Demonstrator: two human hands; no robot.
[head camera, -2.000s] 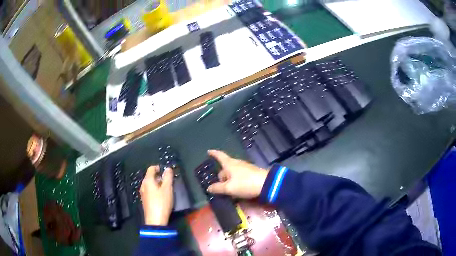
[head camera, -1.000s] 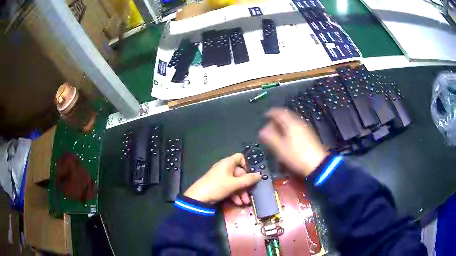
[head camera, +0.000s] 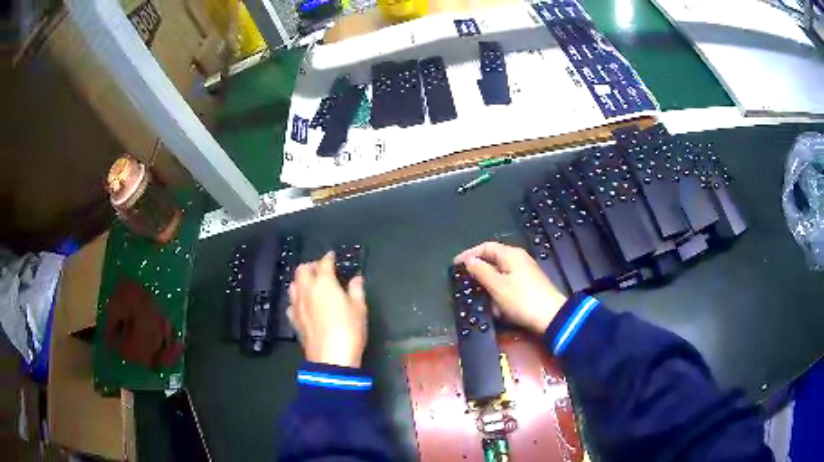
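A black remote control (head camera: 481, 359) lies lengthwise on the reddish-brown test fixture (head camera: 535, 388), buttons up, its lower end by the metal and green parts. My right hand (head camera: 510, 287) grips its upper end, thumb and fingers at the top edge. My left hand (head camera: 329, 311) is over another remote (head camera: 348, 260) on the mat; the hand hides most of that remote, and I cannot tell whether it is gripped. Several dark remotes (head camera: 260, 298) lie side by side left of my left hand, one with its back up.
A fanned pile of remotes (head camera: 623, 217) lies at the right, with a clear plastic bag (head camera: 804, 194) beyond. Behind are two green sticks (head camera: 473, 183), a white printed sheet (head camera: 407, 149) bearing remotes, and a metal post (head camera: 172, 108). A brown cloth (head camera: 138, 323) lies at left.
My left hand has moved from the fixture's remote to a remote at the left. My right hand has come back from near the pile to the fixture's remote.
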